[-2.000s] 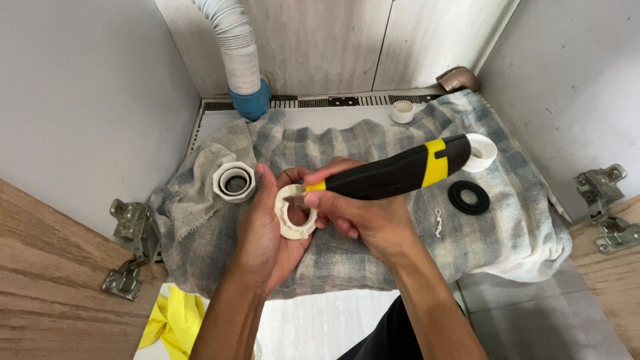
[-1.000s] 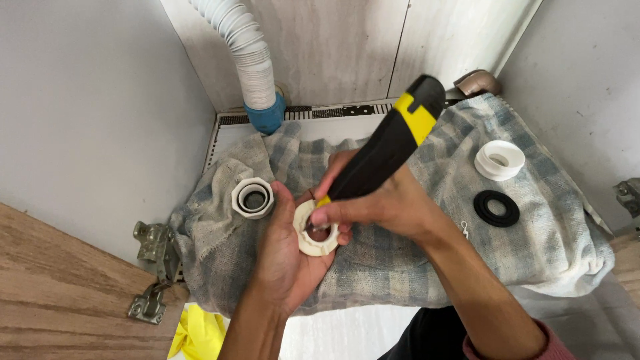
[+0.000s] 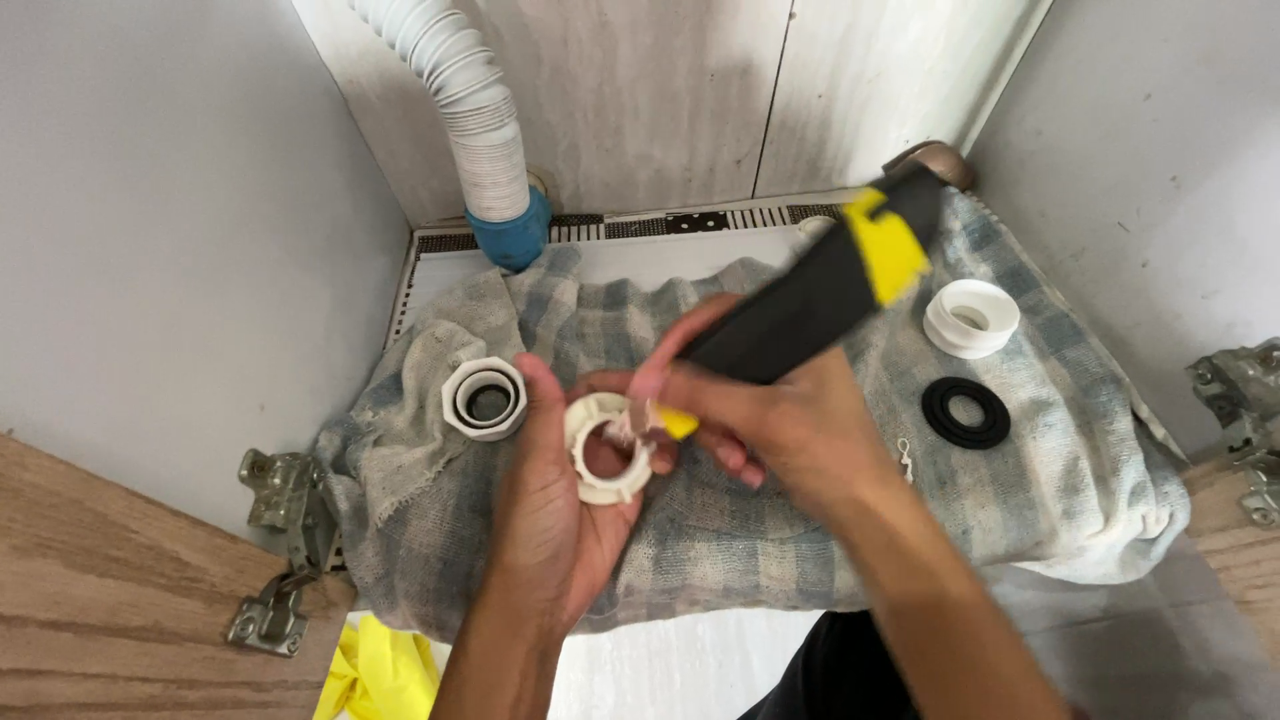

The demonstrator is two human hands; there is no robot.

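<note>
My left hand [image 3: 560, 510] holds a cream plastic ring nut [image 3: 606, 480] between thumb and fingers, its opening facing up. My right hand [image 3: 770, 420] grips a black and yellow utility knife [image 3: 790, 320], blurred, its handle slanting up to the right. The knife's tip end lies at the upper right rim of the ring; the blade itself is not clear. Left of my left thumb, a white octagonal pipe nut [image 3: 484, 398] stands on a checked cloth [image 3: 720, 560]. On the cloth's right side are a white plastic fitting [image 3: 971, 318], a black rubber washer [image 3: 965, 412] and a small white twisted strip [image 3: 905, 460].
A white corrugated drain hose [image 3: 480, 120] enters a blue collar [image 3: 510, 232] at the back left. A brownish pipe end [image 3: 930, 162] sits at the back right. Metal hinges [image 3: 285, 540] and wooden doors flank the cabinet. Yellow material [image 3: 380, 670] lies below left.
The knife handle has tilted from nearly level two seconds ago, through steeper, to a slant up to the right. Both hands have kept their hold.
</note>
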